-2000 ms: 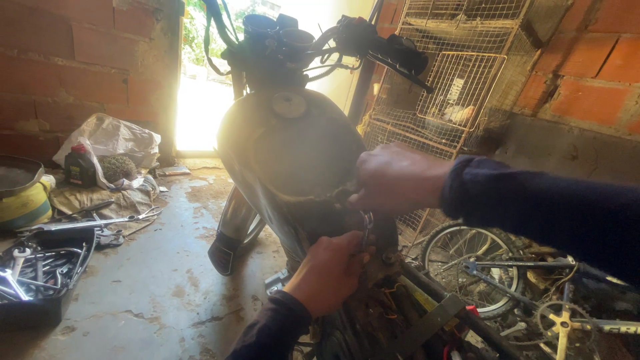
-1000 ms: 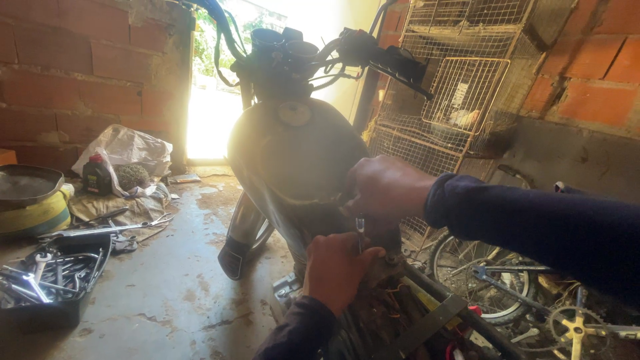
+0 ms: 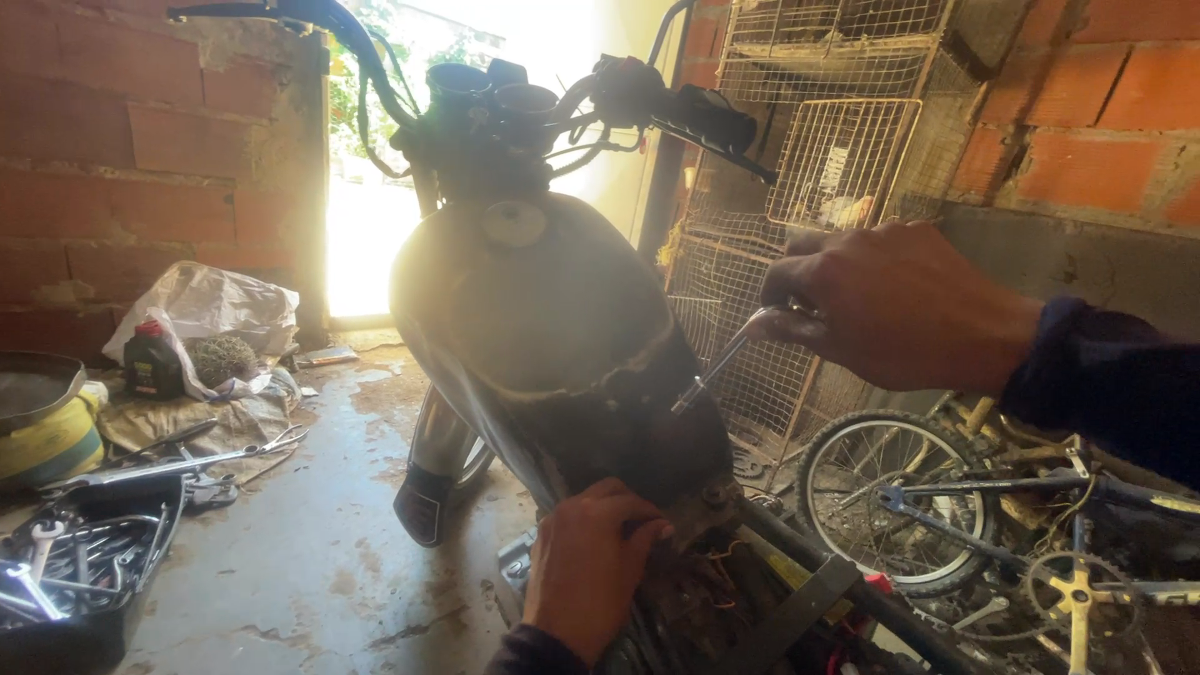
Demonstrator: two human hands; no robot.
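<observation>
My right hand (image 3: pixel 891 305) grips a slim metal socket tool (image 3: pixel 717 367), held slanting with its lower end in front of the dark rear part of a motorcycle's fuel tank (image 3: pixel 562 309). Below the tank's rear edge, my left hand (image 3: pixel 600 553) rests at the exposed frame (image 3: pixel 806 609), its thumb and forefinger close together; whether a small part lies between them cannot be told. A bolt-like fitting (image 3: pixel 720 494) shows on the frame just behind the tank. The handlebar (image 3: pixel 356 37) and gauges stand beyond the tank.
At the left, a black box (image 3: pixel 75 628) holds several wrenches, with larger tools across its edge. Behind it are a yellow container (image 3: pixel 56 441), a black bottle (image 3: pixel 153 361) and a plastic bag (image 3: pixel 225 305). Wire cages (image 3: pixel 750 300) and a bicycle (image 3: pixel 900 497) stand on the right.
My right hand has lifted away from the tank's rear edge, up and to the right, with the metal tool in it. My left hand stays low by the frame, no longer beside the tool.
</observation>
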